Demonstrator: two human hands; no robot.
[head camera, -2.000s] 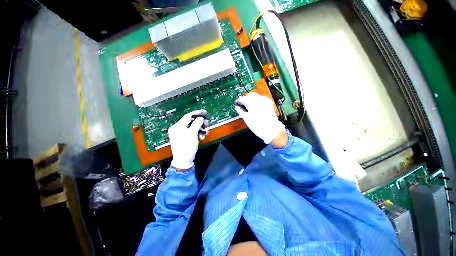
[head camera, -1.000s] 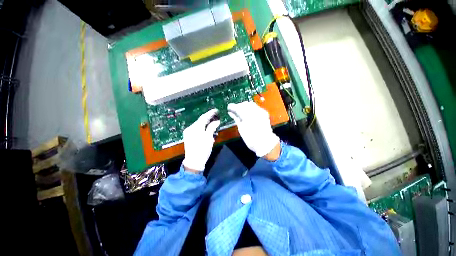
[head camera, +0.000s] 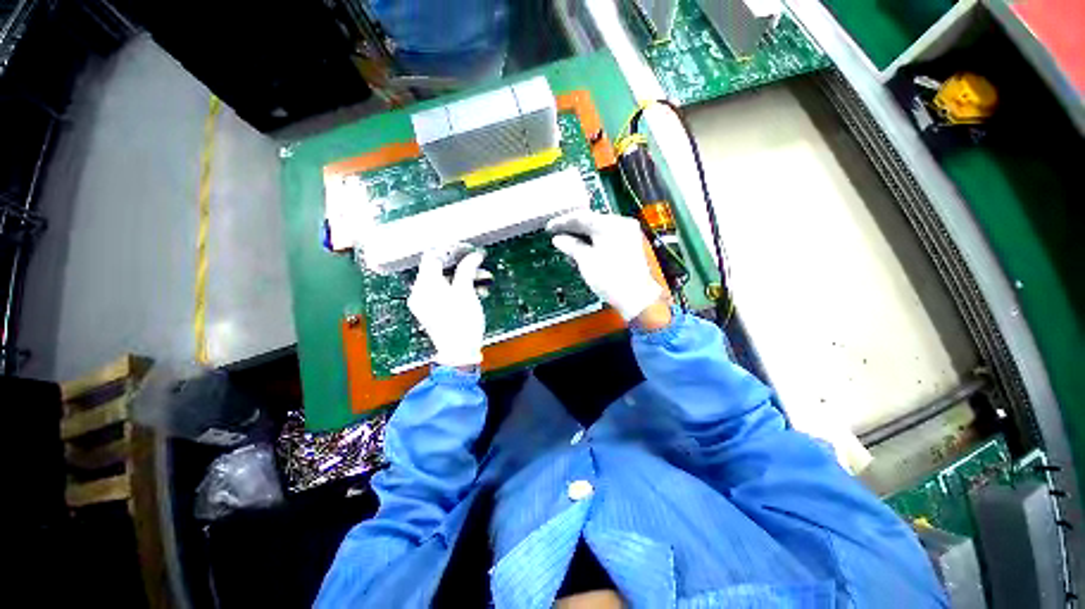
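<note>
The green circuit board (head camera: 524, 281) lies in the orange-brown fixture (head camera: 512, 347). A long pale heatsink (head camera: 476, 223) crosses its middle, and a grey finned heatsink (head camera: 490, 129) with a yellow strip (head camera: 512, 168) stands near the far edge. My left hand (head camera: 451, 307), in a white glove, is over the board at the long heatsink's near side, with a small dark part between thumb and fingers. My right hand (head camera: 609, 259), also gloved, is at the heatsink's right end, fingers curled; whether it holds something small cannot be told.
An electric screwdriver (head camera: 646, 188) with its cable lies right of the fixture. A railed conveyor beyond it carries another board (head camera: 744, 60). Shiny metal hardware (head camera: 327, 452) and a clear plastic bag (head camera: 238, 482) are low at left. A person's blue sleeve or smock (head camera: 443, 36) shows beyond the bench.
Both hands have moved away from the board's near edge to the long heatsink and spread apart. The view has shifted, showing more beyond the bench, including blue clothing.
</note>
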